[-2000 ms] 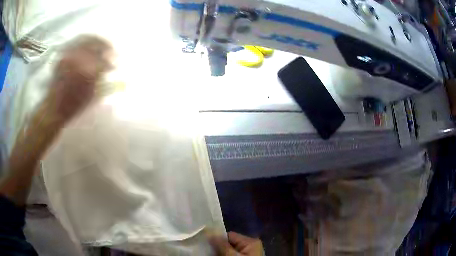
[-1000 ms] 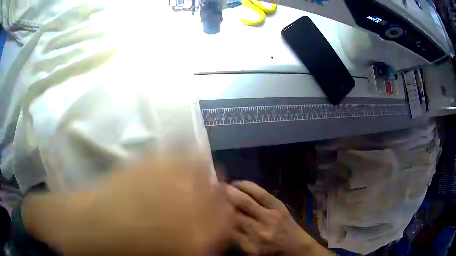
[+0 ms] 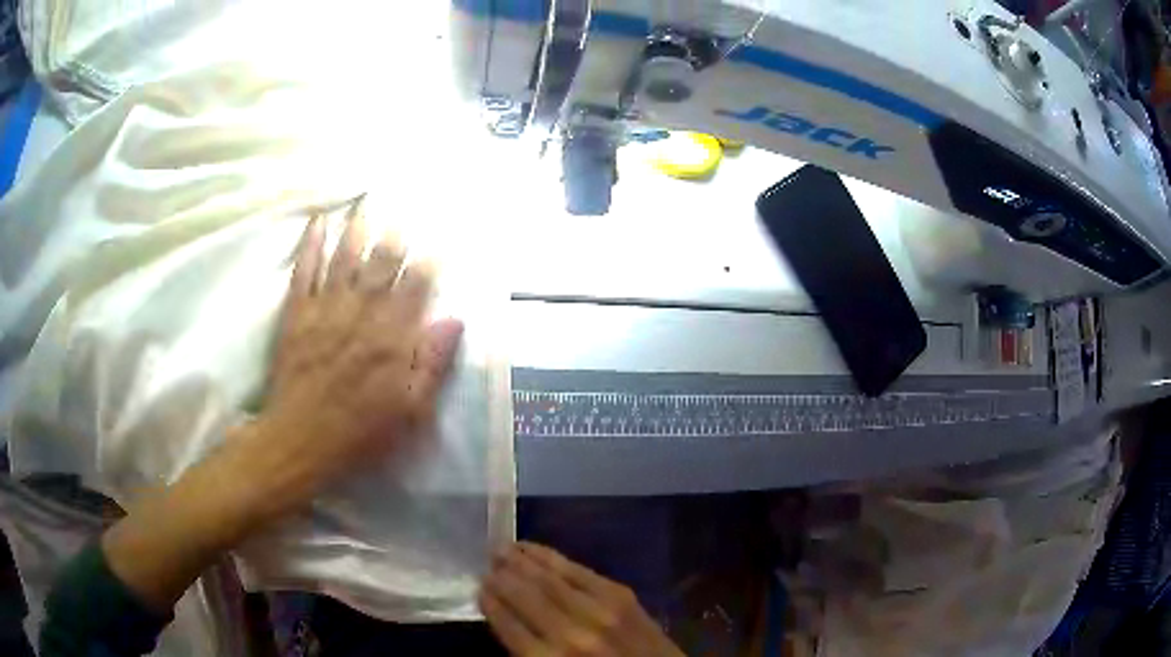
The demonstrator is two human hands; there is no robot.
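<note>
A white garment panel (image 3: 167,295) covers the left of the table and hangs over its front edge, washed out by glare near the needle area. My left hand (image 3: 353,347) lies on the panel, palm down with fingers spread, holding nothing. My right hand (image 3: 565,603) is at the bottom centre, its fingers gripping the panel's folded edge (image 3: 502,475) near the lower corner. The white Jack machine head (image 3: 822,96) is above, with a dark cylinder (image 3: 591,173) below its left end. The presser foot is lost in glare.
A smartphone (image 3: 841,276) lies right of the needle area. Yellow snips (image 3: 690,155) lie behind the cylinder. A small box (image 3: 1009,336) is at the table's right. A grey measuring scale (image 3: 771,413) runs along the front edge. A bundle of cloth pieces (image 3: 950,565) hangs at the lower right.
My left hand has moved from the panel's lower edge up onto the cloth. My right hand has moved lower and left. The machine head shows more fully as the view has shifted.
</note>
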